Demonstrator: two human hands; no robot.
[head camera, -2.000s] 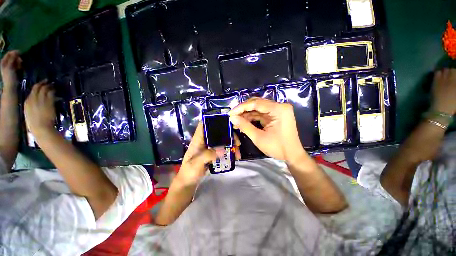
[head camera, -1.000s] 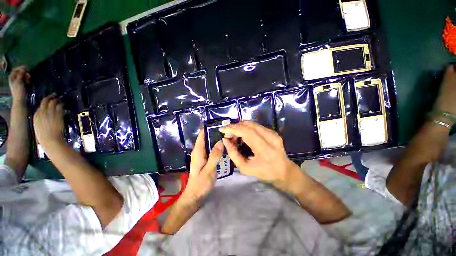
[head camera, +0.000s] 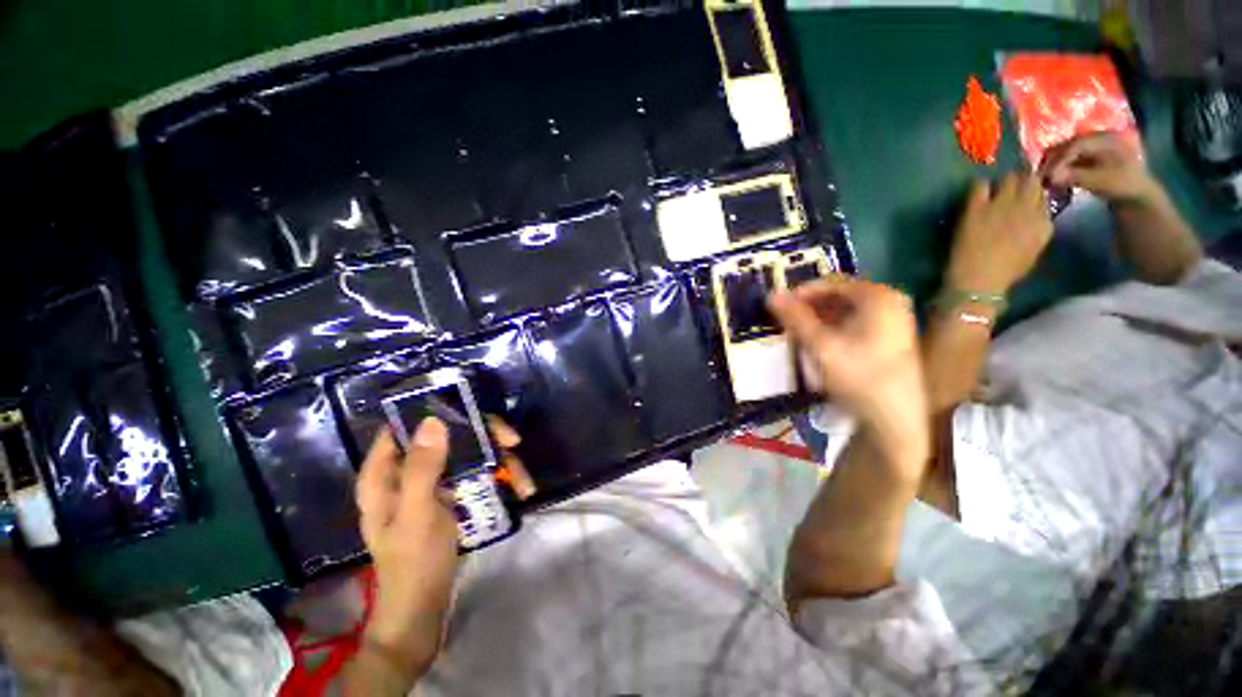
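My left hand (head camera: 420, 524) holds a phone body (head camera: 480, 509) with a dark, pale-edged screen above a pale keypad, over the tray's front edge. A small orange bit shows at its right side by my fingers. My right hand (head camera: 861, 341) is slightly blurred, over the right end of the black blister tray (head camera: 545, 341), with thumb and fingertips close together. It partly covers one gold-edged front housing (head camera: 804, 268); another front housing (head camera: 753, 327) lies just left of it. Whether my right fingers hold anything cannot be told.
More front housings lie sideways (head camera: 729, 218) and upright (head camera: 749, 75) in the tray's right part. At right are an orange-red pile (head camera: 977, 123), a clear bag of orange-red parts (head camera: 1069, 102) and a neighbour's hands (head camera: 1008, 232). A second black tray (head camera: 102, 409) lies left.
The view has swung right. My right hand has left the phone body and moved right to the front housings. My left hand still holds the phone body, its screen now uncovered.
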